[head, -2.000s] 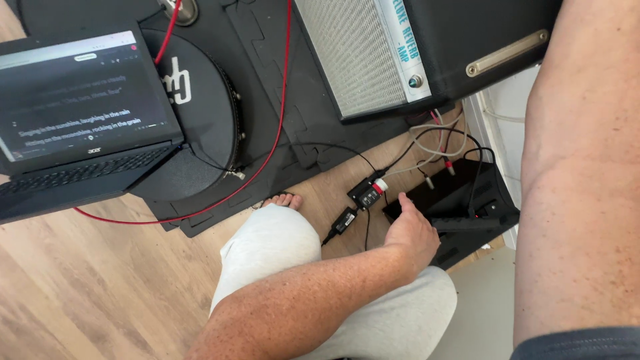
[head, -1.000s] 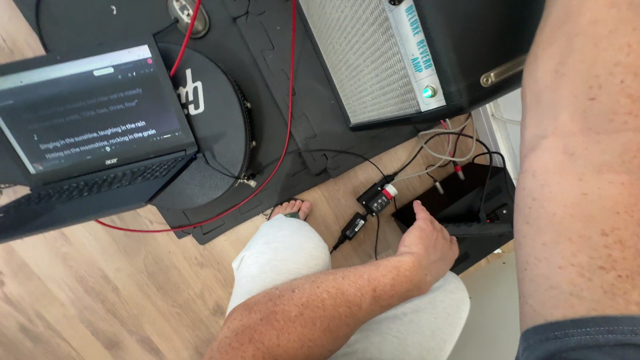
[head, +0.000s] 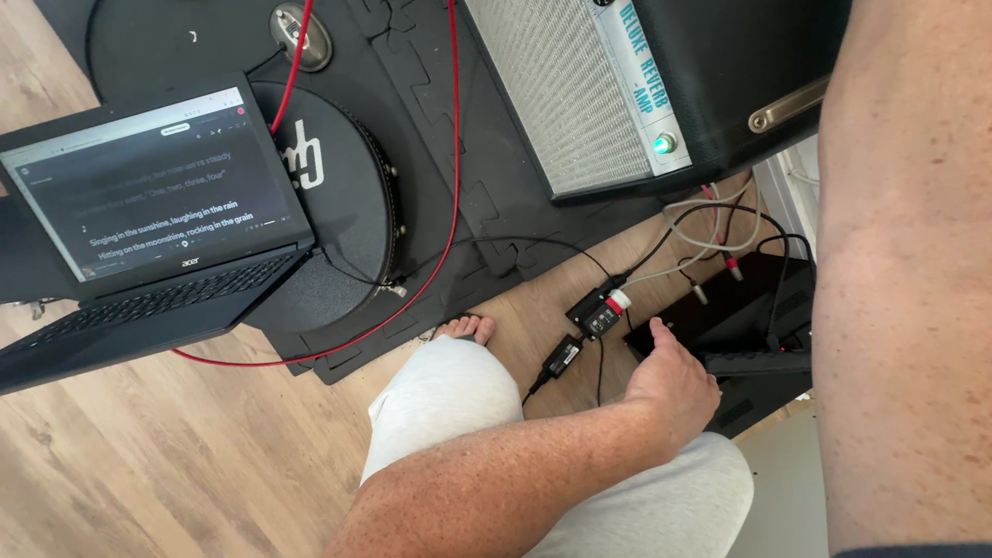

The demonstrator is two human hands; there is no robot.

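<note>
My left hand [head: 673, 391] is over my bent knee, beside a black equipment case [head: 763, 364] on the floor. Its thumb points up the view, while the other fingers are mostly hidden, so any grip cannot be told. My right forearm rises along the right edge; the right hand is out of view. A small black adapter box [head: 601, 316] with a red-and-white plug [head: 618, 301] lies left of my hand, joined to a black inline unit [head: 561, 356]. Loose cable plugs [head: 732, 266] lie above the case.
A guitar amplifier [head: 573, 93] stands upper right on interlocking foam mats [head: 504, 225]. An open laptop [head: 167, 225] sits at left over a round black case [head: 341, 232]. A red cable [head: 456, 147] loops across the mats, near a microphone [head: 302, 37]. My bare foot [head: 469, 328] is at the mat's edge.
</note>
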